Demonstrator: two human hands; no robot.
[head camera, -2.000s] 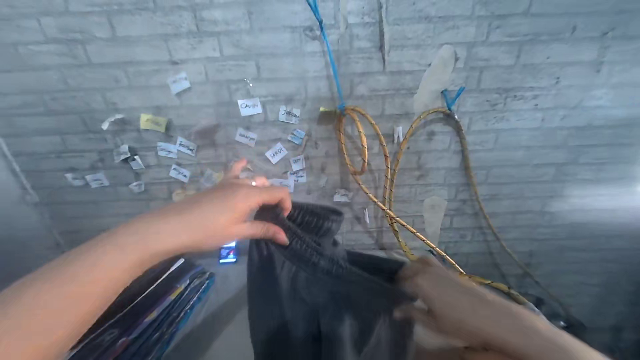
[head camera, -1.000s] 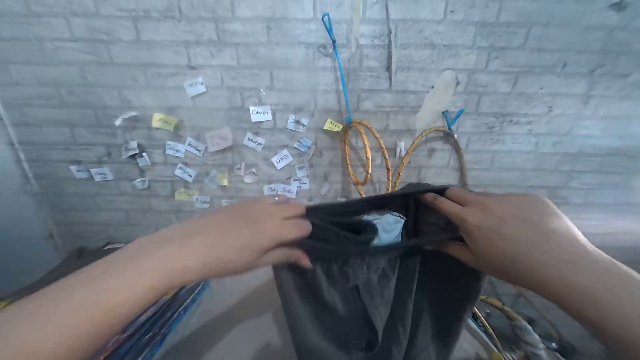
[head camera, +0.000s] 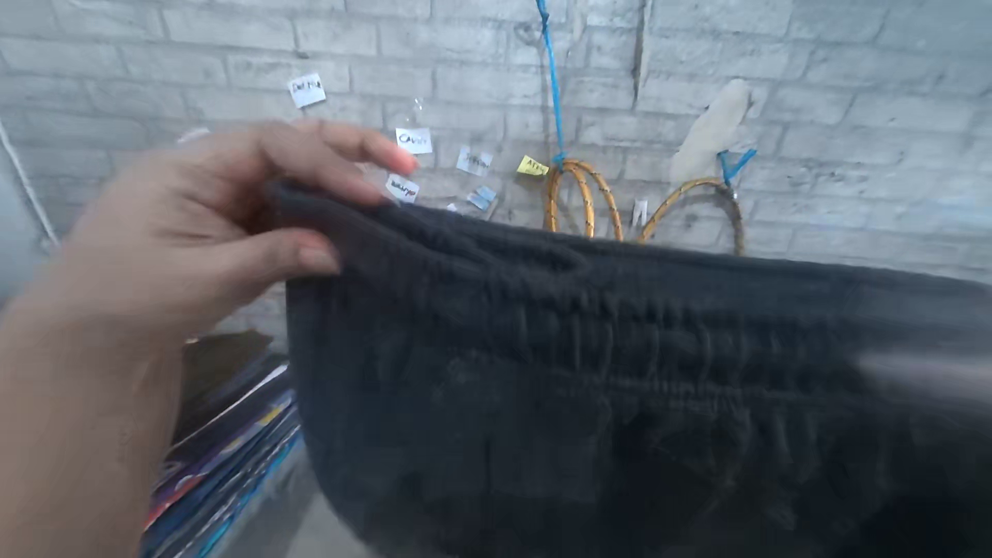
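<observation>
A dark grey garment with a gathered elastic waistband (head camera: 620, 325) spans the middle and right of the head view, close to the camera. My left hand (head camera: 256, 209) pinches the left end of that waistband between thumb and fingers. The waistband stretches away to the right edge of the view. Of my right hand (head camera: 930, 370), only a blurred patch of what looks like skin shows at the right edge, in front of the cloth; its grip cannot be made out.
Behind the garment is a grey brick-patterned wall (head camera: 496, 70) with small paper notes bearing writing. Yellow cords (head camera: 587, 201) hang there by blue string (head camera: 552, 77). At lower left lies a stack of folded, colourful cloth or packets (head camera: 232, 465), with a pale surface beside it.
The garment now fills more of the view and its waistband is stretched wide. My right hand, earlier plainly seen gripping the waistband, has moved right to the view's edge. My left hand still holds on.
</observation>
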